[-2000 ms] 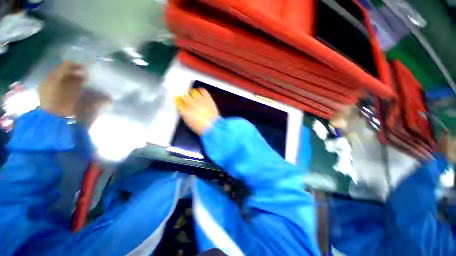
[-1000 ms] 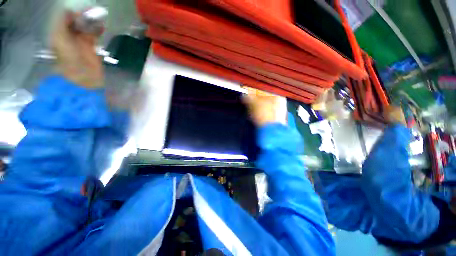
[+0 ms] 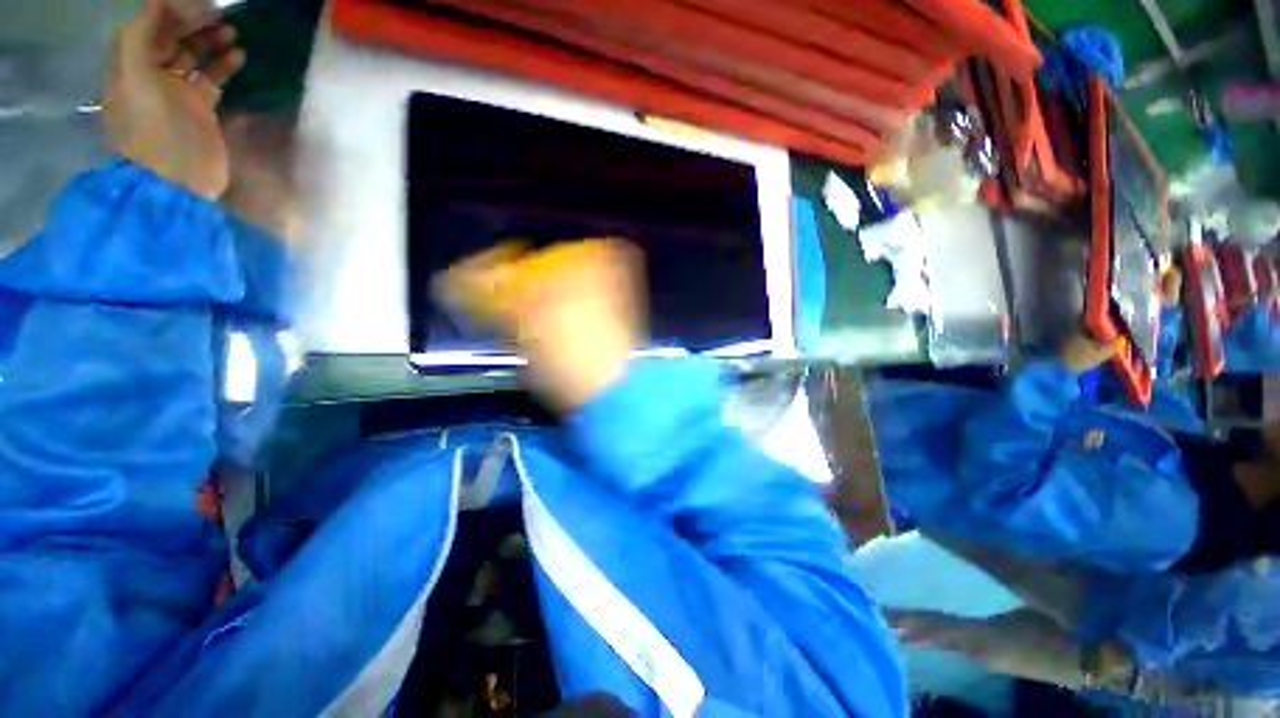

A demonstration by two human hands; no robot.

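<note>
A black glossy display panel (image 3: 674, 211) lies on a white mat (image 3: 351, 168) in front of me. My right hand (image 3: 569, 302), blurred, is over the panel's lower left part, with yellow-orange finger covers; whether it holds anything is hidden by the blur. My left hand (image 3: 171, 98) is raised at the upper left, off the mat, partly cut by the top edge; its fingers are apart and nothing shows in it. A second, blurred hand-like shape is just right of it.
Red-orange trays (image 3: 660, 70) are stacked behind the mat. A blue strip (image 3: 809, 267) is at the mat's right. White wipes (image 3: 898, 260) and clear plastic (image 3: 969, 281) lie farther right. A person in a blue smock (image 3: 1081, 463) at the right has a hand at a red tray (image 3: 1102, 267).
My right hand has moved from the panel's right side to its lower left. My left hand has shifted up and left. The whole view has shifted, with the panel and trays higher.
</note>
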